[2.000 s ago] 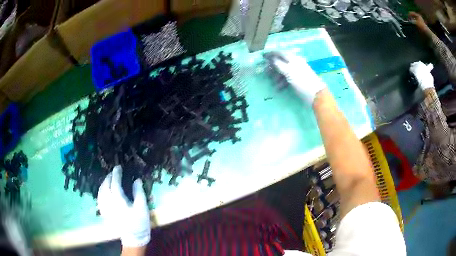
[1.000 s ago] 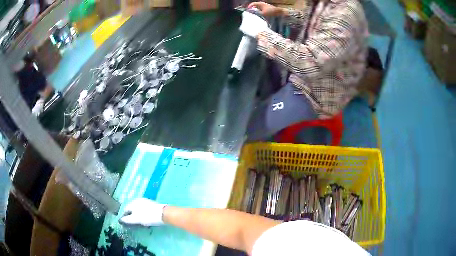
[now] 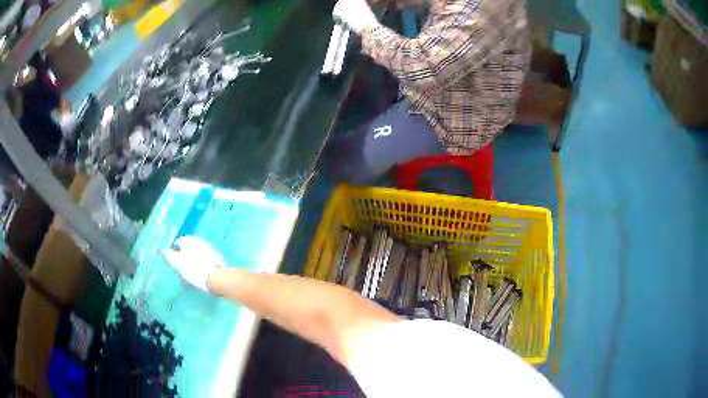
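Observation:
My right hand [image 3: 192, 261], in a white glove, lies low over the pale turquoise board [image 3: 233, 225], near the blue strip. Its fingertips point left and are blurred; I cannot tell whether it holds anything small. The pile of black plastic pieces [image 3: 138, 350] lies on the board at the lower left, cut by the picture's edge. My left hand is out of the picture.
A yellow crate [image 3: 543, 288] with long metallic bar-like parts [image 3: 380, 264] stands right of the board. A grey post [image 3: 70, 206] rises at left, a blue bin [image 3: 68, 373] below it. Grey round-headed parts [image 3: 140, 140] lie beyond. A person in a checked shirt [image 3: 473, 85] sits at the line.
The view has swung right, away from most of the black pile; the crate and seated person came into view. My left hand has left the picture. My right hand stays over the board.

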